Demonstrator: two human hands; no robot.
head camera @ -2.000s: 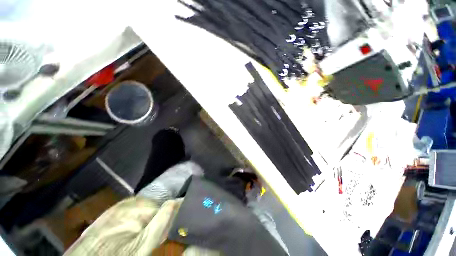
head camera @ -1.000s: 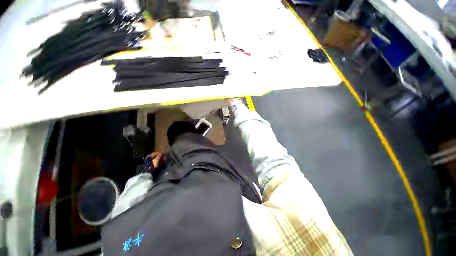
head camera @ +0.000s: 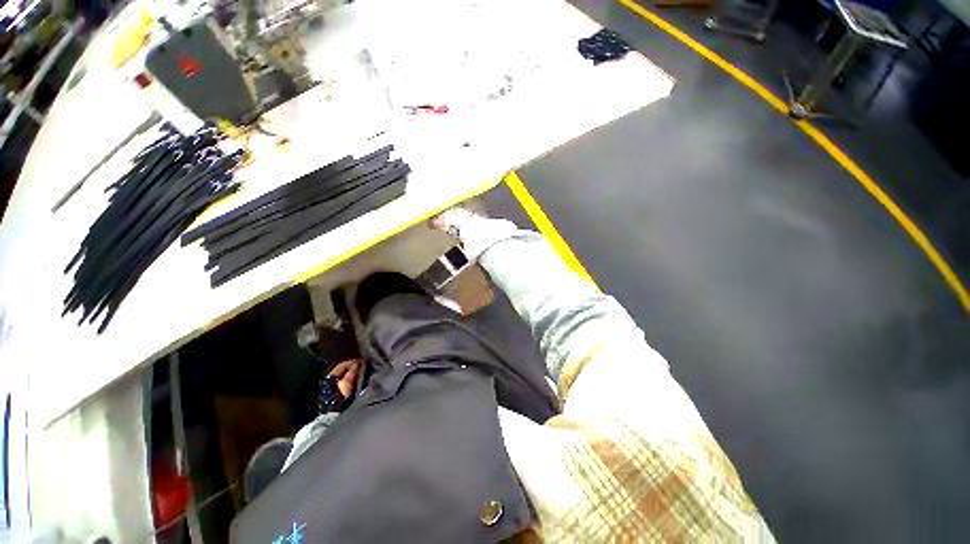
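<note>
A stack of black webbing straps (head camera: 303, 213) lies near the table's yellow-taped front edge. A fanned pile of finished straps (head camera: 149, 223) lies to its left, with shiny rings at the far ends. The sewing machine (head camera: 197, 69) stands behind them with its dark grey cover. My right hand (head camera: 449, 223) is small and partly hidden at the table's front edge; its fingers cannot be made out. My left hand (head camera: 344, 379) is low beside my apron, below the table, partly hidden by the dark cuff. Whether it holds anything cannot be told.
The off-white table (head camera: 564, 101) fills the upper part. Red-handled snips (head camera: 428, 109) lie on it, and a dark bundle (head camera: 603, 45) sits at its far right corner. The pedal box (head camera: 441, 271) shows under the table. Yellow lines cross the grey floor at right.
The view has swung right and the machine is back in sight at the upper left. Both hands stay low near the table edge and beside the apron, as one second ago.
</note>
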